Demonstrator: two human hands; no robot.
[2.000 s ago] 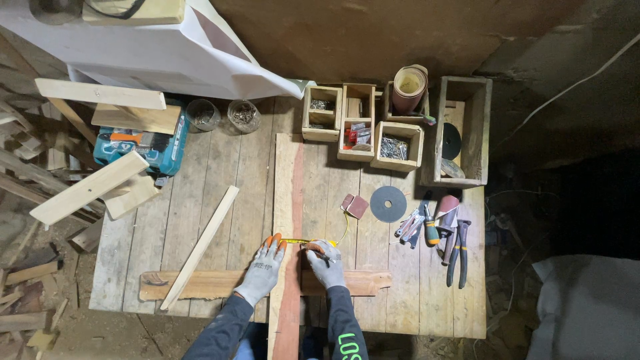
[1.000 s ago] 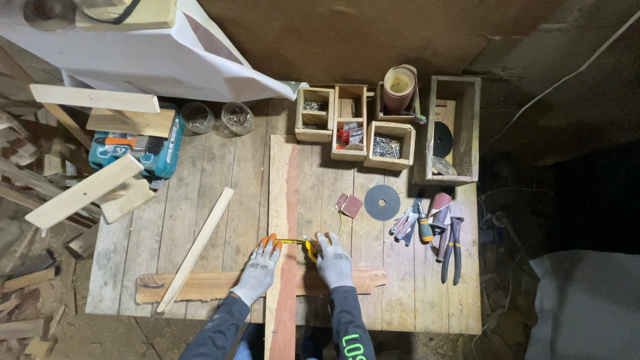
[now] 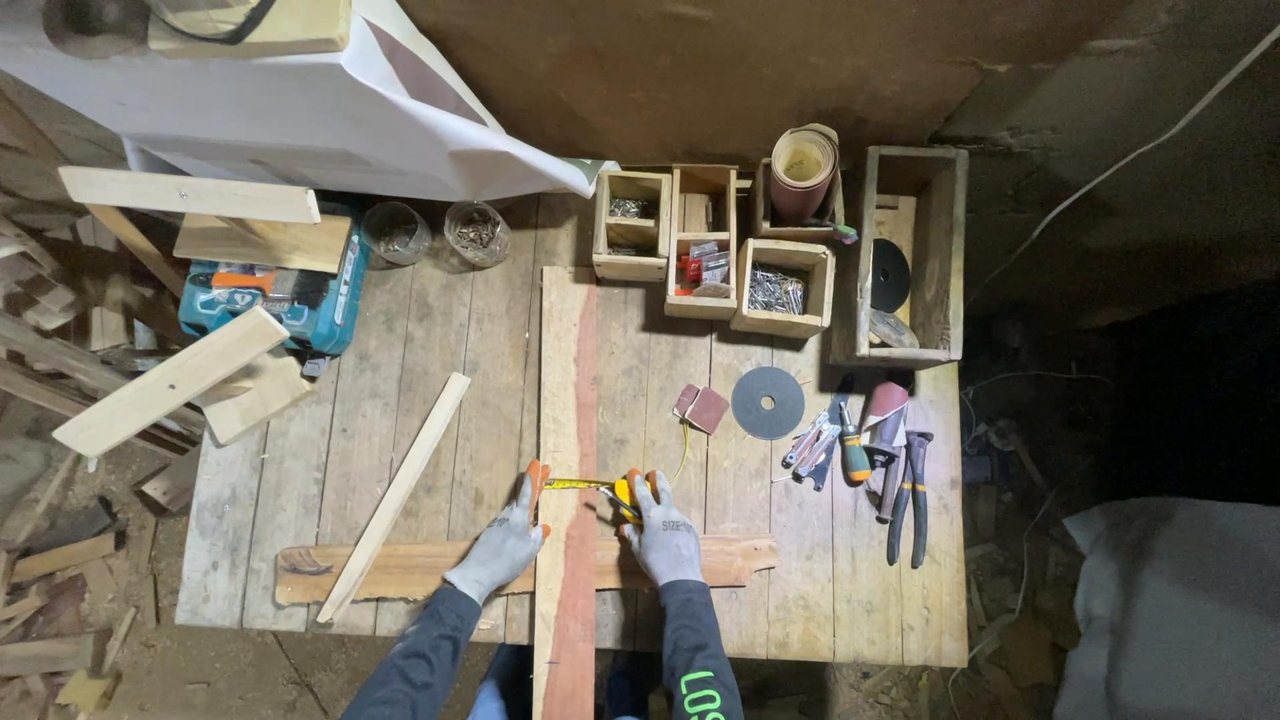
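A long two-toned wooden board (image 3: 567, 400) runs lengthwise toward me and crosses over a shorter rough-edged board (image 3: 400, 572). Both my hands wear grey gloves with orange fingertips. My left hand (image 3: 503, 540) is at the long board's left edge, its fingers at the end of the yellow tape blade (image 3: 575, 484) that spans the board. At the right edge, my right hand (image 3: 660, 525) grips the yellow tape measure (image 3: 627, 495), and a thin dark tool, perhaps a pencil, shows by its fingers. A narrow wooden strip (image 3: 395, 495) lies slanted to the left.
Wooden boxes (image 3: 785, 320) with screws and other small items stand along the back, beside a larger wooden box (image 3: 955, 260). To the right lie an abrasive disc (image 3: 750, 415), sandpaper (image 3: 708, 410), a screwdriver (image 3: 855, 458) and pincers (image 3: 900, 515). A teal tool case (image 3: 340, 310) and wood pieces sit at left.
My right hand was bent over the tape at the board's right part two seconds ago; it has moved right and now holds the tape measure's case beside the board. My left hand stays at the left edge.
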